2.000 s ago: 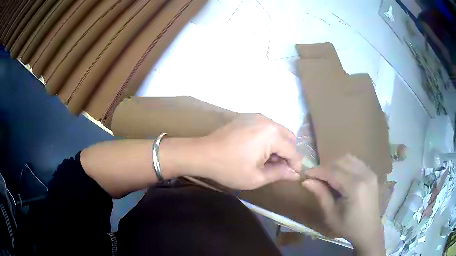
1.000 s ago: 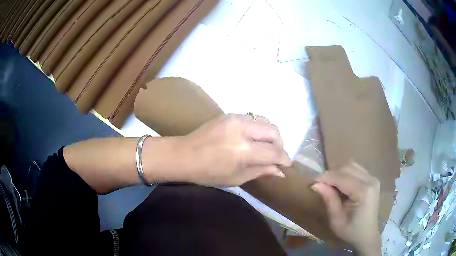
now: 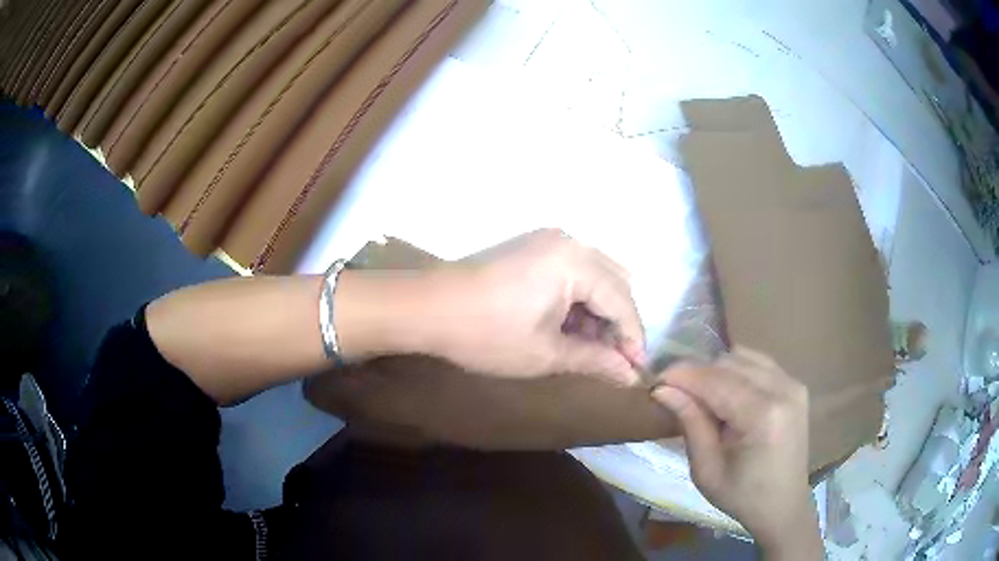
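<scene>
A brown panel (image 3: pixel 493 408) lies curled across the front of the white work surface, and part of it hangs over the front edge. My left hand (image 3: pixel 548 312), with a silver bracelet on the wrist, lies over the panel and pinches its edge between thumb and fingertips. My right hand (image 3: pixel 734 422) pinches the same edge just to the right, its fingertips almost touching those of my left hand. The pinched strip is small and mostly hidden by the fingers. My left forearm covers part of the panel.
Loose brown panels with stepped ends (image 3: pixel 783 252) lie at the right. Overlapping folded brown panels (image 3: pixel 318 121) fill the upper left. A small tan roll (image 3: pixel 909 341) and shiny clutter (image 3: pixel 948 466) are at the far right. The white surface (image 3: pixel 548 142) has thin dark lines.
Both hands have come together again at the panel's edge after being apart one second ago. The panel's left end has moved down and now curls below my left forearm.
</scene>
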